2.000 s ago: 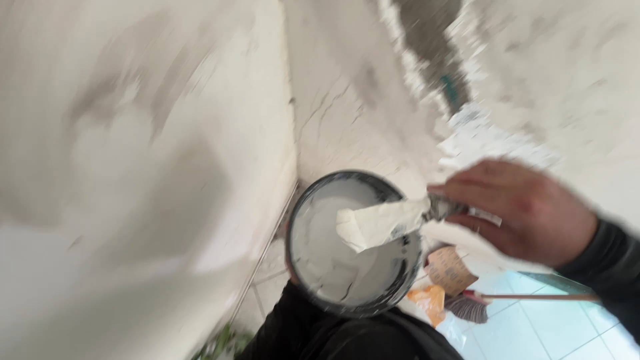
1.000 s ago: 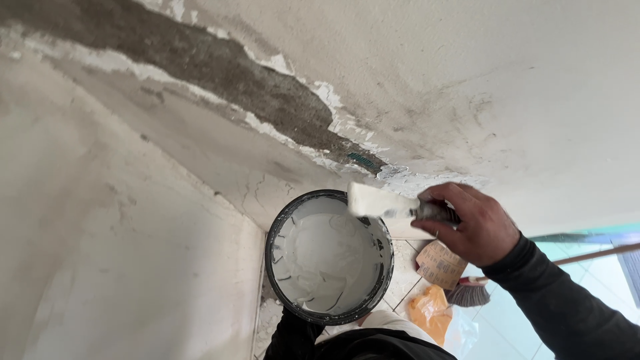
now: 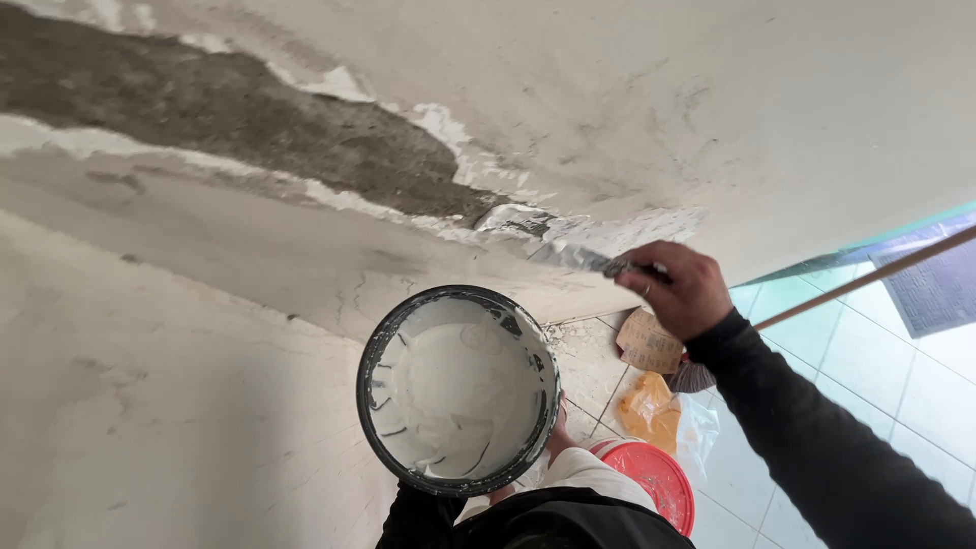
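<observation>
My right hand (image 3: pixel 675 286) grips the handle of a putty knife (image 3: pixel 572 258), its blade pointing left toward the wall. White filler (image 3: pixel 507 219) lies just above the blade, at the right end of a long, bare grey strip (image 3: pixel 305 137) where the wall's coating is gone. Below and left of the knife, a black bucket (image 3: pixel 457 389) of white filler is held up in front of my body. My left sleeve (image 3: pixel 423 515) reaches to its underside; the bucket hides the left hand apart from what may be fingertips at its right rim.
Walls meet in a corner at the left. On the tiled floor (image 3: pixel 831 381) are a brown paper piece (image 3: pixel 648 341), a broom head (image 3: pixel 692 375) with a wooden handle (image 3: pixel 869 278), an orange plastic bag (image 3: pixel 650 412), a clear bag and a red lid (image 3: pixel 648 476). A grey mat (image 3: pixel 934 286) lies far right.
The knife blade, thickly loaded with white filler in the earlier frames, now carries little. White filler now covers part of the bare strip's right end. The view has turned since the first frame.
</observation>
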